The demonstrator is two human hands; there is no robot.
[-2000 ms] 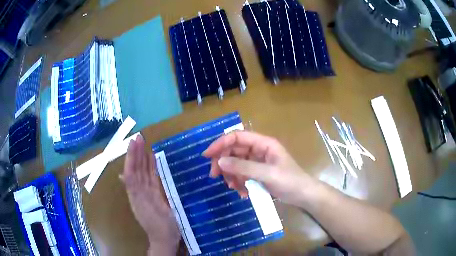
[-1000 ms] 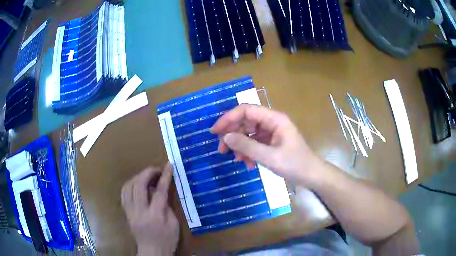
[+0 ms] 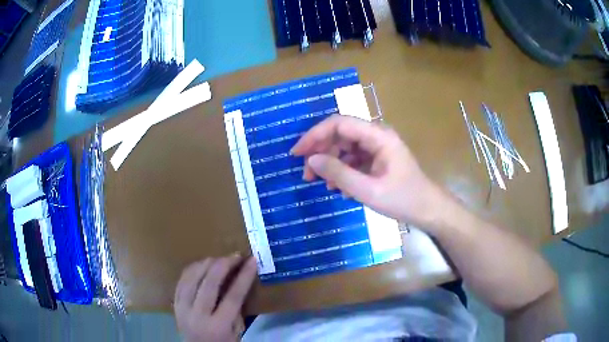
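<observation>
A blue solar cell sheet (image 3: 300, 220) with pale lines lies flat on the tan table in front of me. A white strip (image 3: 250, 194) runs along its left edge and a wider white strip (image 3: 354, 101) along its right edge, partly hidden by my right hand. Thin ribbon sticks out past the right edge. My right hand (image 3: 367, 160) is over the sheet with fingers curled; whether it holds anything small cannot be told. My left hand (image 3: 217, 294) is at the sheet's lower left corner, fingers bent and fingertips partly hidden.
Two crossed white strips (image 3: 157, 115), a blue tray (image 3: 70, 227) and silver ribbons (image 3: 100, 220) lie left. A cell stack (image 3: 117, 53) and dark tabbed cells (image 3: 324, 20) are at the far side. Ribbon pieces (image 3: 497, 143), a white strip (image 3: 549, 160) and a black rest (image 3: 593, 133) are right.
My left hand has moved down along the sheet's left edge to its lower corner. My right hand stays over the sheet's right part. The view has shifted, so the table items appear higher.
</observation>
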